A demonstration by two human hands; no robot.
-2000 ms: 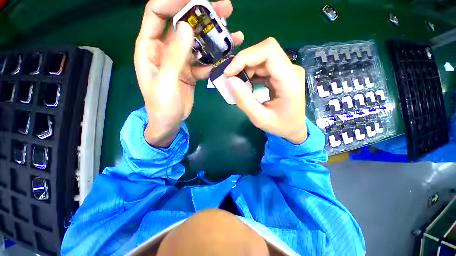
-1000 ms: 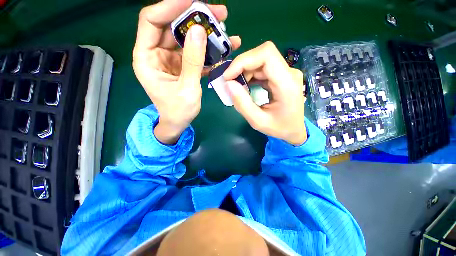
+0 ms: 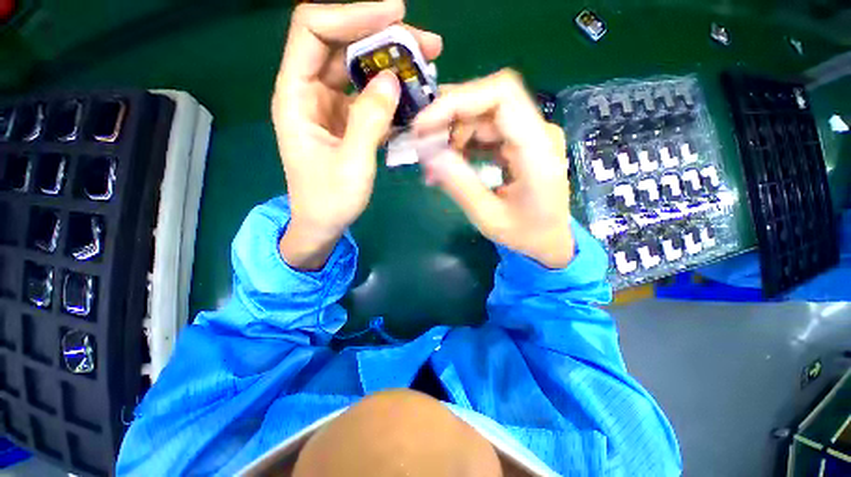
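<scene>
My left hand holds a silvery-rimmed watch housing at the top middle, its thumb on the open inside. Gold-yellow and black parts show in the housing. A pale-backed display module is at the housing's lower edge. My right hand is beside it, its fingertips blurred near the module. Whether the right fingers still grip the module cannot be told. The flex cable cannot be made out.
A black tray with housings stands at the left, over a white tray. A clear blister tray with white L-shaped parts lies right, beside a second black tray. A loose housing lies at the upper right.
The housing and my left hand have moved slightly right and down. The module has turned and sits closer to the housing's lower edge. My right fingers have shifted and blurred.
</scene>
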